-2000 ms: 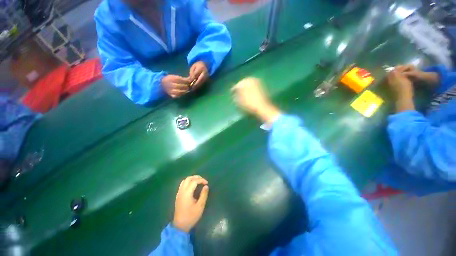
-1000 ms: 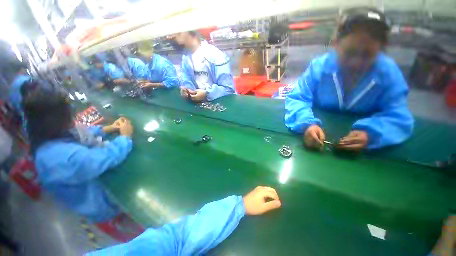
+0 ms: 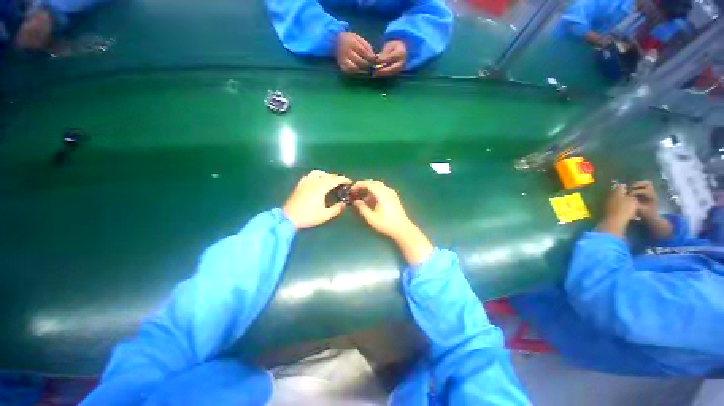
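Observation:
My left hand (image 3: 314,200) holds a small dark unit (image 3: 342,193) with silvery parts between thumb and fingers, in the middle of the view above the green belt. My right hand (image 3: 381,208) meets it from the right, thumb and fingertips at the unit's right edge. The fingers hide much of the unit. Whether the right fingertips also pinch a tiny piece cannot be told.
On the green belt (image 3: 182,119) lie a silvery unit (image 3: 277,101), dark parts (image 3: 72,138) at left and a white slip (image 3: 440,168). A yellow-orange stop box (image 3: 573,172) and yellow label (image 3: 569,208) are at right. Other workers' hands are across and at right.
The view has swung back from the left down to the belt. My right hand, outstretched and then at the view's edge, is now beside my left hand at the dark unit.

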